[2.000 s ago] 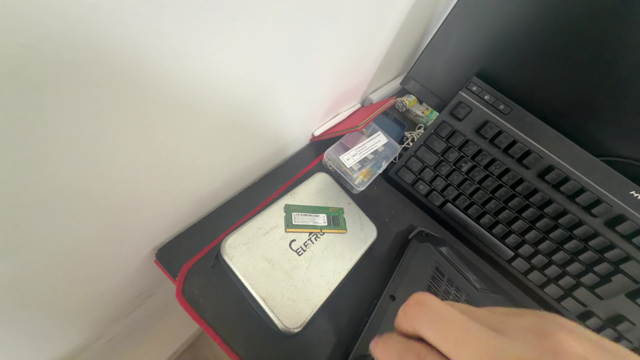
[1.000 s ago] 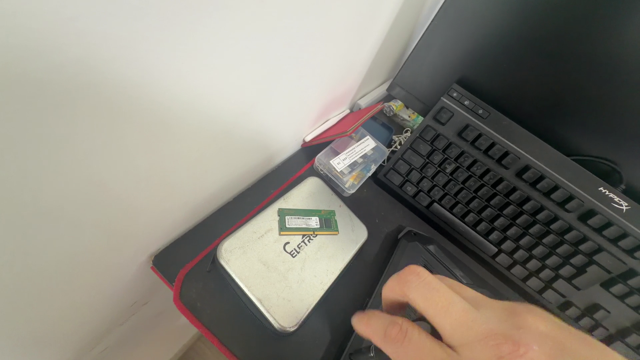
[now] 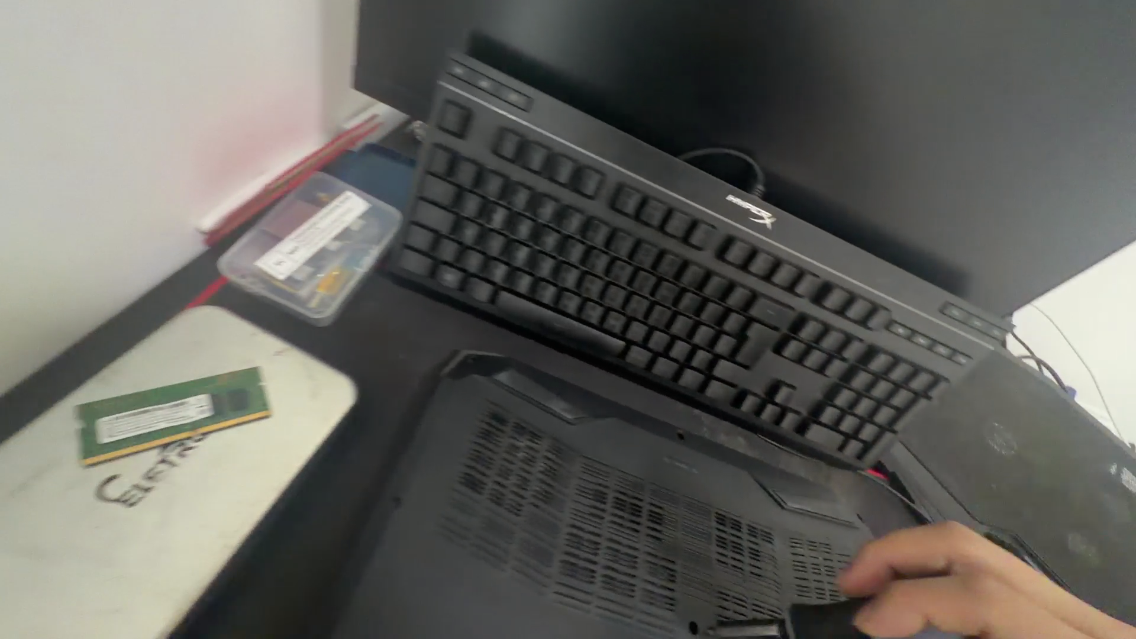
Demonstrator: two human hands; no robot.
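Observation:
At the lower right, my right hand (image 3: 950, 577) grips the black handle of a screwdriver (image 3: 799, 621). Its metal shaft points left, and the tip is close to a screw hole in the vented bottom cover of a black laptop (image 3: 568, 497). Whether the tip touches the cover is unclear. The laptop lies with its underside up. To its left, a green RAM module (image 3: 173, 415) with a white label rests on a silver metal case (image 3: 266, 461) bearing handwriting. My left hand is not in view.
A black HyperX keyboard (image 3: 603, 231) stands behind the laptop, in front of a dark monitor (image 3: 799, 89). A clear plastic box of small parts (image 3: 311, 248) sits left of the keyboard, near the white wall (image 3: 133, 160). Another dark device (image 3: 1021, 435) lies at the right.
The view has swung right, bringing more of the laptop's underside into sight. The screwdriver in my right hand now shows clearly; the RAM module remains on the case.

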